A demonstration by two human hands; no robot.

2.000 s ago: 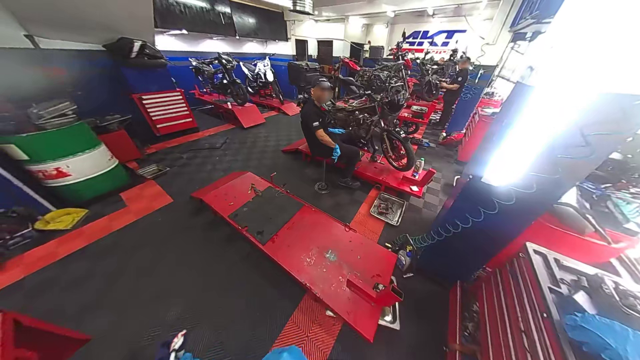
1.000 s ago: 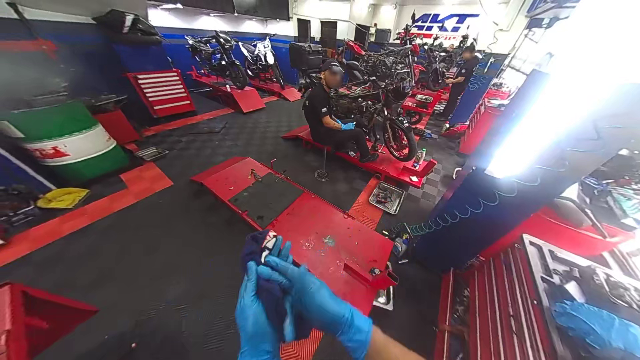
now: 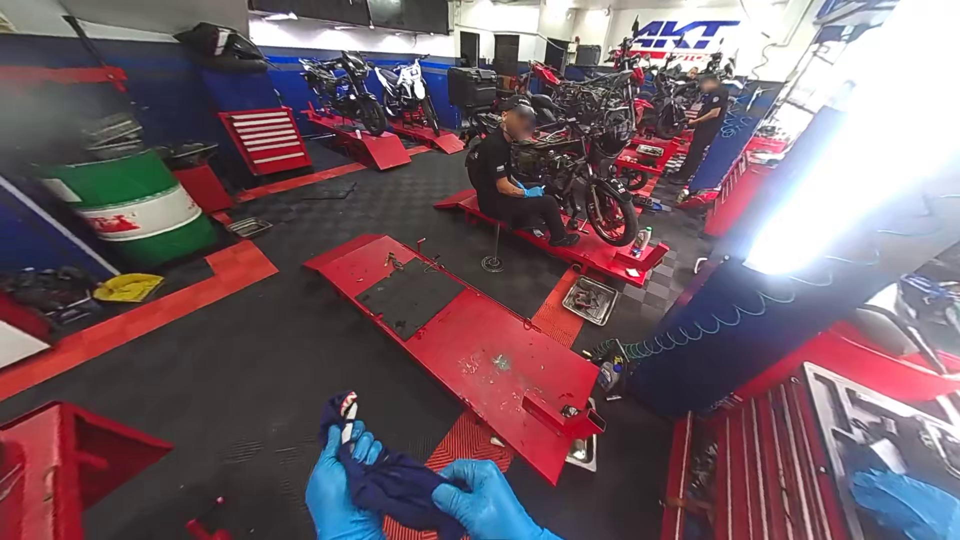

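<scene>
A dark blue cloth (image 3: 394,484) with a white and red patch is stretched between my two hands at the bottom of the view. My left hand (image 3: 341,480), in a blue glove, grips the cloth's left part, and its patched end sticks up above the fingers. My right hand (image 3: 484,499), gloved in blue too, pinches the right part between thumb and fingers. Beyond both hands lies a red motorcycle lift platform (image 3: 480,352) with a black mat (image 3: 411,296) on it.
A seated person (image 3: 506,172) works beside a motorcycle (image 3: 600,172) on another red lift. At the right stand a red tool cabinet (image 3: 757,465) and a blue glove (image 3: 907,499) on its top. A metal tray (image 3: 591,300) lies on the floor; a green and white drum (image 3: 135,206) stands left.
Two seconds ago the hands were mostly below the view; one second ago they were close together on the cloth. Now they are farther apart, with the cloth drawn out between them.
</scene>
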